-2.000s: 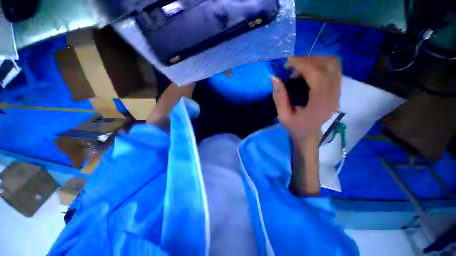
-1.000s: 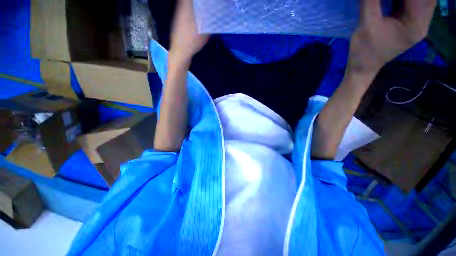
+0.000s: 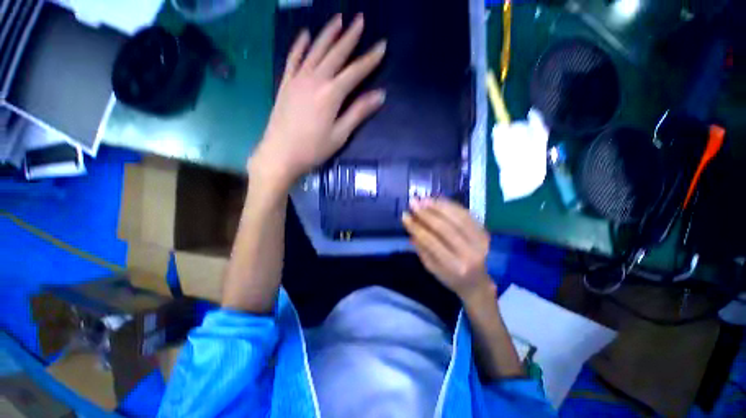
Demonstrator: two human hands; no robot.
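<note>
The black rear housing lies on bubble wrap at the bench's front edge, with bright metal patches and small brass rings near its front left corner. A smooth black sheet or panel covers its farther part. My left hand lies with fingers spread and palm down on the black surface; it grips nothing visible. My right hand is at the housing's front right part, fingers drawn together with tips at a metal patch. Whether it holds a small part cannot be seen.
A round black tub stands at left. Two dark mesh dishes, a white cloth or glove, a small blue-white tube, an orange-handled tool and cables are at right. An open cardboard box is below the bench edge.
The view has swung up to the bench. The hands, earlier at both ends of a bubble-wrap sheet, are now on the black housing, which lies on the bubble wrap.
</note>
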